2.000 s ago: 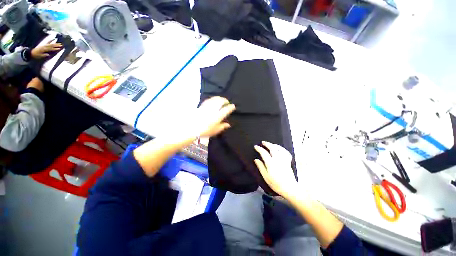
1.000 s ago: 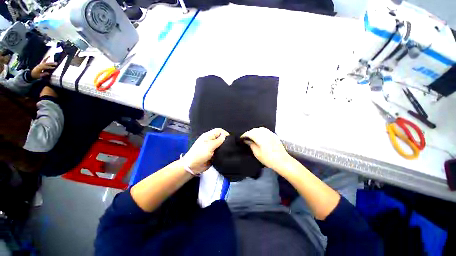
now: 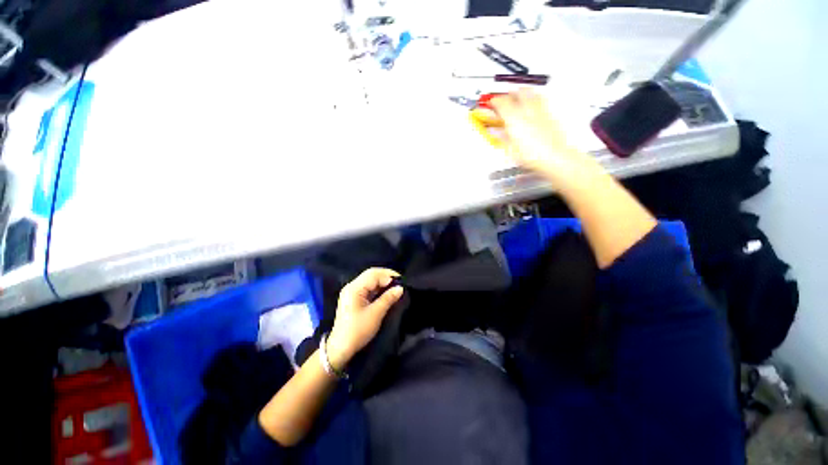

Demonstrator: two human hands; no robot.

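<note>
A black fabric piece lies across my lap below the table's front edge. My left hand pinches its edge between thumb and fingers. My right hand is on the table at the scissors, over the red and yellow handle loops. The silver blades point left. The right fingers are blurred and partly cover the handles, so I cannot tell whether they grip them.
A phone lies right of my right hand. A small black tool and a dark red stick lie behind the scissors. Blue bins stand below the table edge on both sides. A red stool is at lower left.
The view has turned right. The fabric has moved off the table onto my lap. My right hand has let go of it and reached to the scissors; my left hand still holds it.
</note>
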